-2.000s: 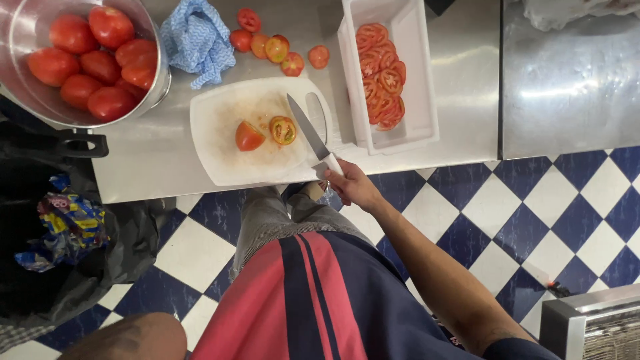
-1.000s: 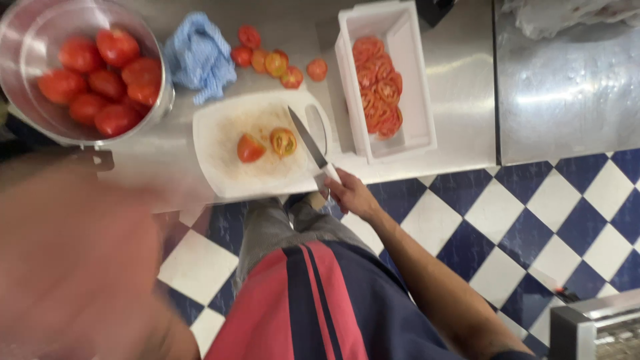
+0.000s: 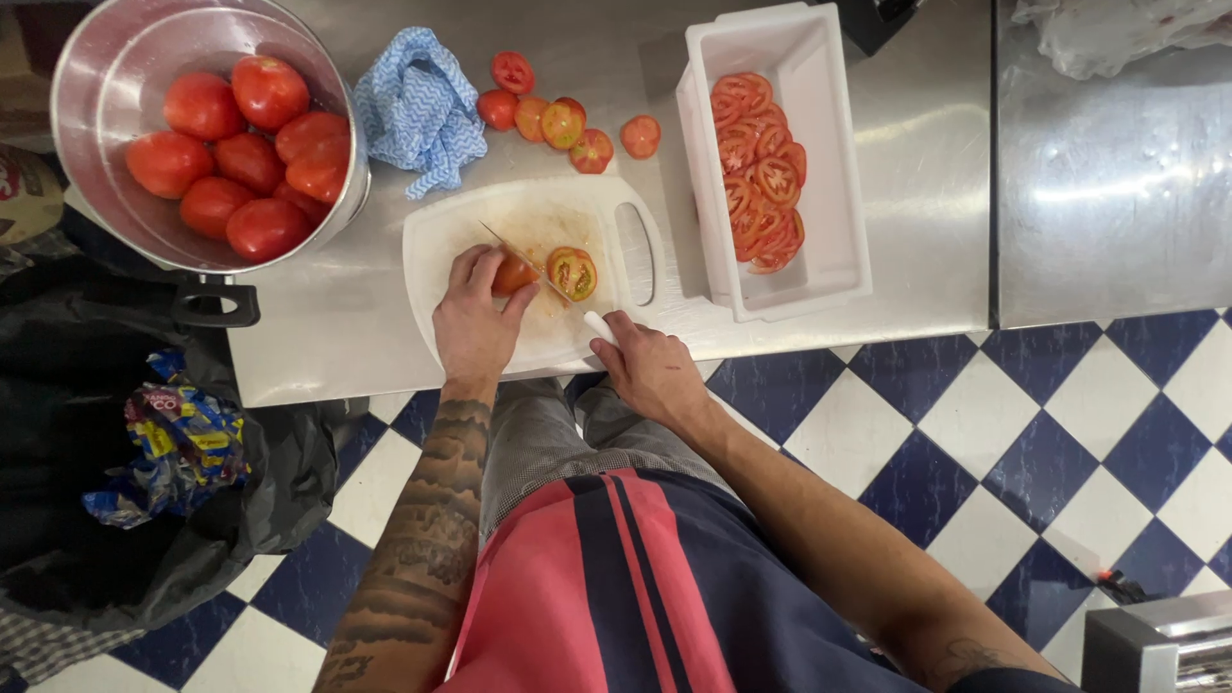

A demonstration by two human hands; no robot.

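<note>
On a white plastic cutting board [image 3: 438, 245], my left hand [image 3: 478, 313] grips a piece of tomato [image 3: 513, 272] between fingers and thumb. My right hand [image 3: 654, 371] is closed around the white handle of a kitchen knife [image 3: 602, 327]; its blade slants up and left against the tomato's cut side. Just right of the blade lies a tomato slice [image 3: 572, 273] with a greenish centre. Overlapping tomato slices [image 3: 760, 173] line the left part of a white plastic tub [image 3: 830, 231]. A metal pot [image 3: 96, 125] at the upper left holds several whole tomatoes [image 3: 248, 162].
A crumpled blue-and-white cloth [image 3: 419, 115] lies between the pot and several loose tomato end pieces [image 3: 562, 123] on the steel counter [image 3: 914, 192]. The pot's black handle [image 3: 217, 303] juts over the counter's left edge, above a black-lined bin [image 3: 269, 520] holding crumpled wrappers [image 3: 183, 438].
My left hand has come in from the lower left and taken hold of the tomato piece. The knife has moved left from the board's right side onto the tomato.
</note>
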